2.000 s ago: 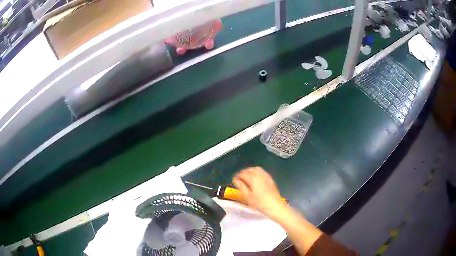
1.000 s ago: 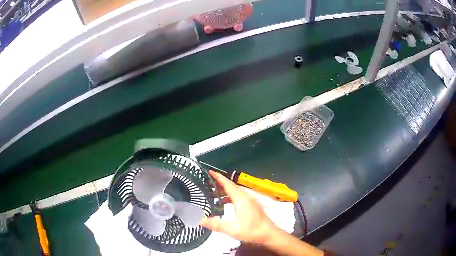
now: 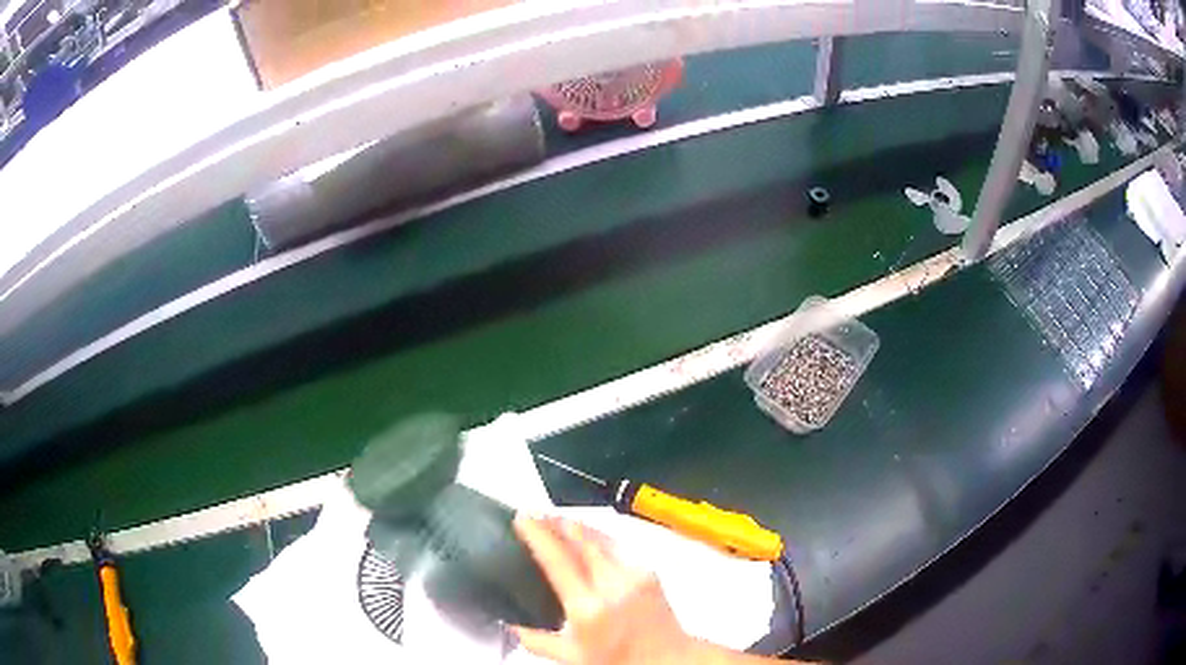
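The dark green fan housing (image 3: 475,552) stands over a white cloth (image 3: 709,591) at the bottom centre, blurred, with its solid base part towards me. Its round green foot (image 3: 407,464) points up and left, and part of the slatted grille (image 3: 381,595) shows at its left. My right hand (image 3: 592,595) grips the housing's right side, fingers spread on it. My left hand cannot be made out; a pale shape below the housing is unclear. A yellow electric screwdriver (image 3: 709,522) lies right of the housing, its bit pointing left.
A clear box of screws (image 3: 809,379) stands at the belt-side edge. A second yellow screwdriver (image 3: 115,611) is at lower left. On the belt are a black ring part (image 3: 817,201) and a pale impeller (image 3: 939,204). A post (image 3: 1012,143) rises at right; a pink grille part (image 3: 611,94) lies beyond.
My right hand has let go of the yellow screwdriver and taken hold of the housing. The housing has turned over, from impeller facing me to its base part facing me.
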